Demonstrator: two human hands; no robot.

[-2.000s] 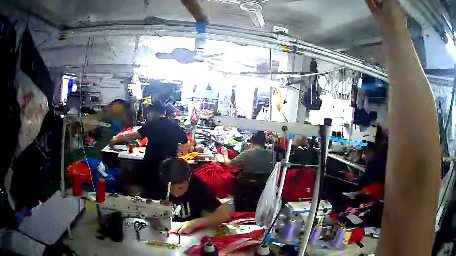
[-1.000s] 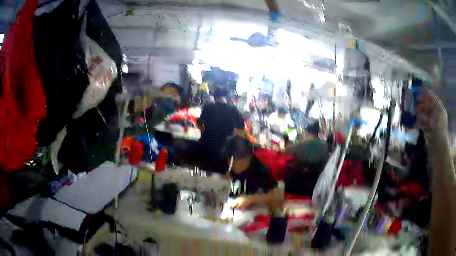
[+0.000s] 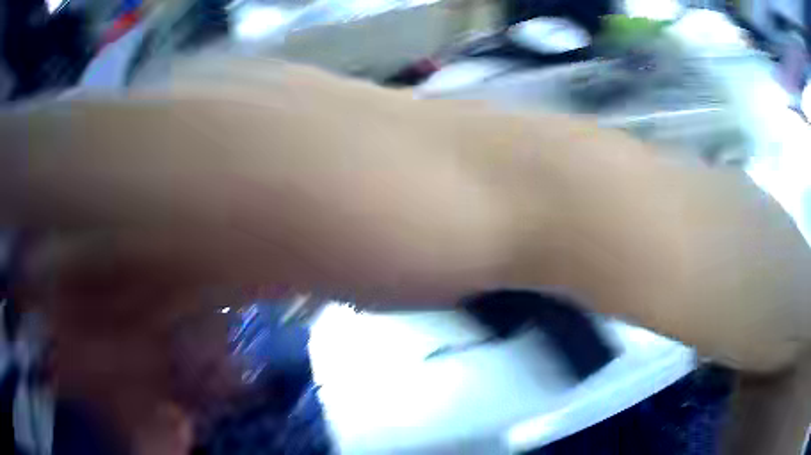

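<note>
A bare forearm (image 3: pixel 356 178), apparently my right one, crosses the whole picture from the right edge to the left edge, strongly blurred. Its hand is not visible. A dark, blurred skin-toned shape at the lower left may be my left hand (image 3: pixel 133 355); its fingers and any hold cannot be made out. Plain dark folded cloth (image 3: pixel 574 338) lies on the white table (image 3: pixel 400 382) below the forearm. A thin dark line shows just left of it. Dark blue, light-flecked cloth (image 3: pixel 285 355) lies at the table's left side.
A blurred beige-grey machine-like body (image 3: pixel 365 44) stands behind the forearm at the top. A green patch (image 3: pixel 636 31) and other blurred items show at the upper right. The table's curved front edge (image 3: pixel 614 400) runs across the lower right, with dark blue cloth below it.
The view has swung down from the workshop to the table. The raised right arm has come down and now lies across the picture. The people are out of view.
</note>
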